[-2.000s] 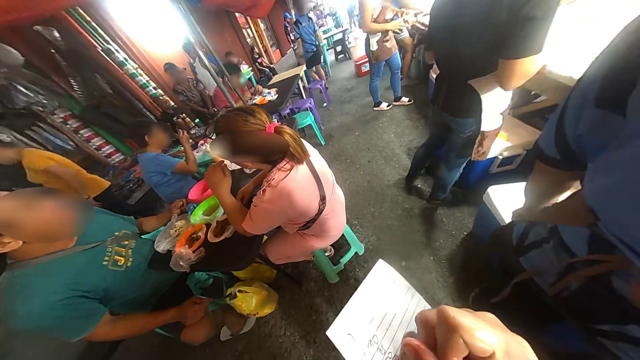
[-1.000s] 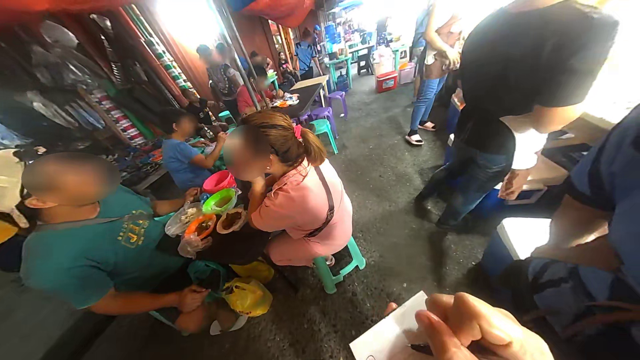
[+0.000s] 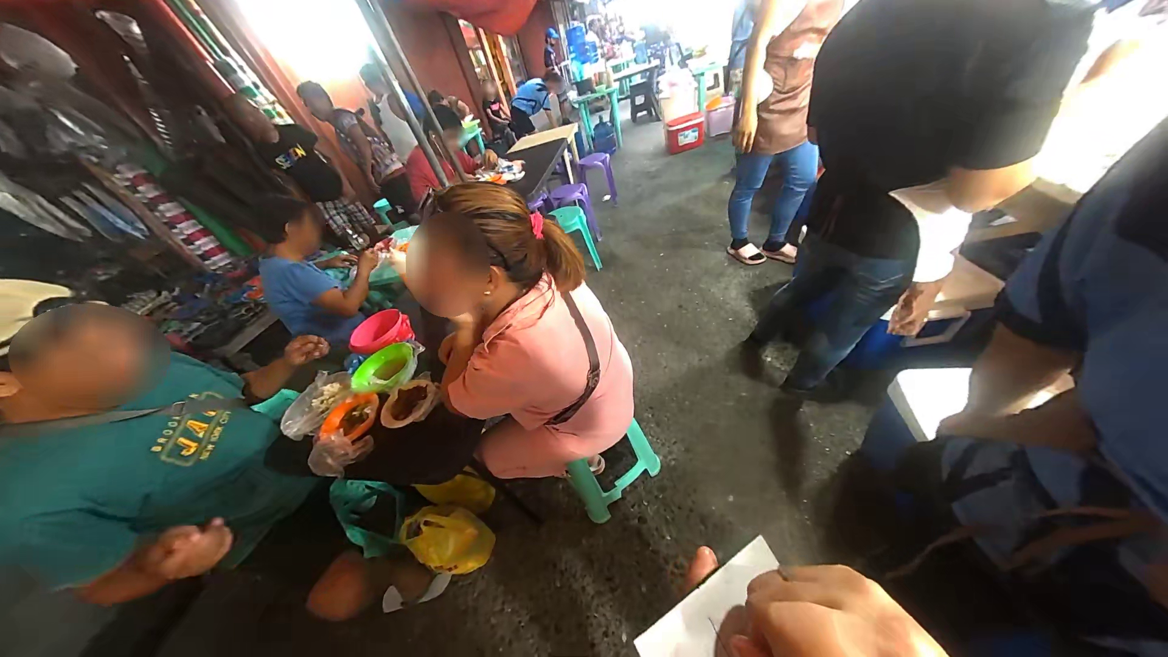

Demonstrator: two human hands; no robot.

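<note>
A small sheet of white paper [image 3: 680, 607] lies tilted at the bottom edge. Only a fingertip of my left hand [image 3: 701, 566] shows, at the paper's upper left side; the rest is hidden behind the sheet or out of frame. My right hand [image 3: 835, 611] rests over the paper's right part with its fingers curled. A thin dark line shows on the sheet below these fingers, but whether it is a pen tip or a mark I cannot tell.
Two people sit at a dark table [image 3: 411, 461] with pink [image 3: 381, 330], green [image 3: 383, 365] and orange [image 3: 349, 417] bowls. Yellow bag [image 3: 449, 540] and green stool [image 3: 598, 484] stand low. Other people stand at the right by a white-lidded cooler [image 3: 929, 400].
The seated person in teal has lifted a hand off the lap. My right hand stays at the paper; its fingers now cover more of the sheet than two seconds ago. The view has shifted.
</note>
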